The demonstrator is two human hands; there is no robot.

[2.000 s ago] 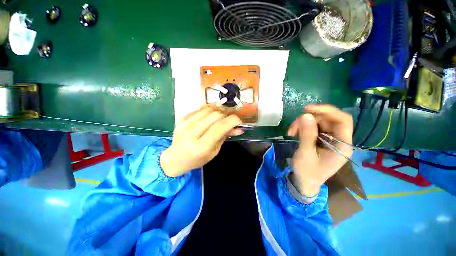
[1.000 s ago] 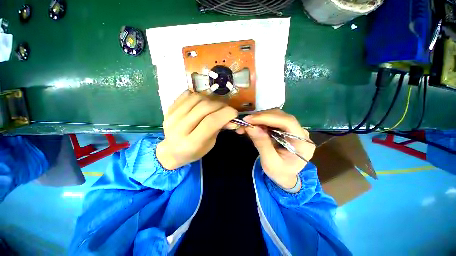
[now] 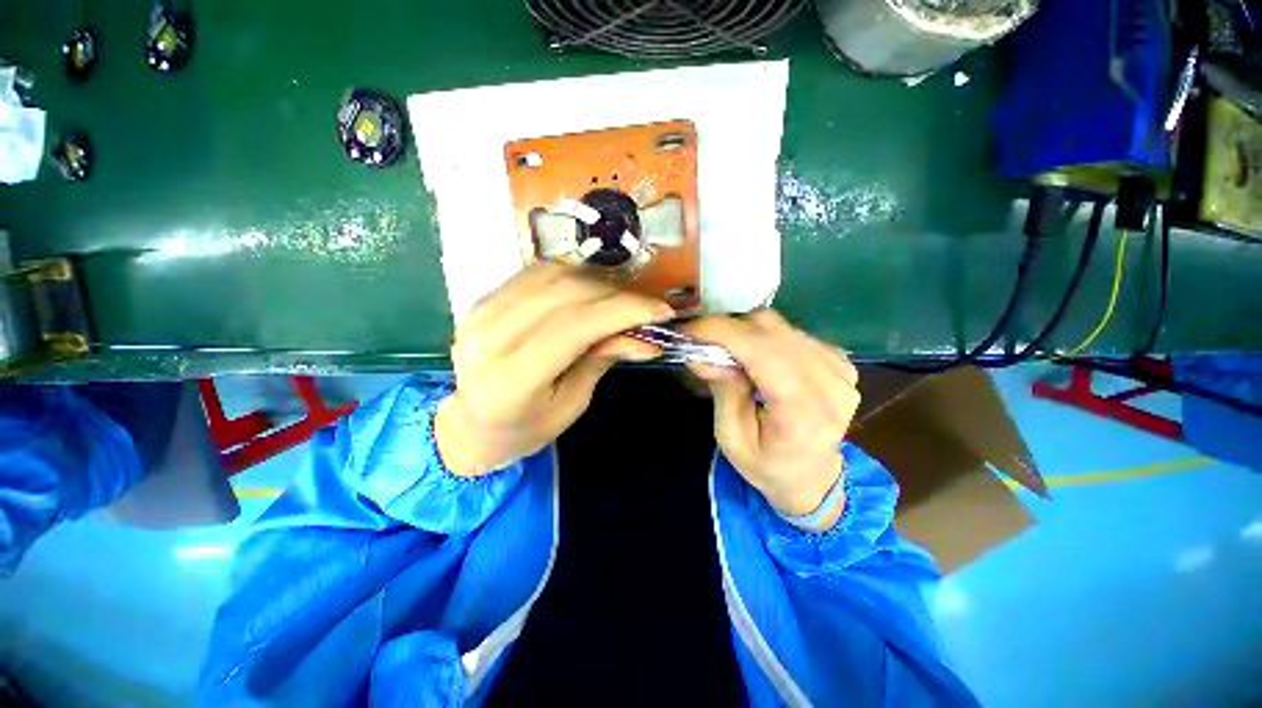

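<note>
My left hand (image 3: 540,357) and my right hand (image 3: 782,401) meet at the near edge of the bench, below the orange fixture (image 3: 533,180). Thin silvery and reddish pieces, perhaps lead wires (image 3: 662,336), are pinched between the fingertips of both hands. Their exact shape is too small to tell, and the fingers partly hide them. The tweezers cannot be made out clearly now. The fixture lies on a white paper sheet (image 3: 464,159). A round black disc (image 3: 610,226) with white pads sits in its centre seat. My left hand covers the fixture's lower left corner.
Round LED boards (image 3: 371,127) lie at the left. A fan grille (image 3: 664,21) and a greyish can (image 3: 907,35) stand at the back. A blue box (image 3: 1086,97) with dark cables (image 3: 1031,277) is at the right. A cardboard box (image 3: 955,463) is on the floor.
My right hand has come left to my left hand, and their fingertips now meet at the thin pieces. The long tweezers seen earlier in my right hand no longer show clearly. The view has shifted.
</note>
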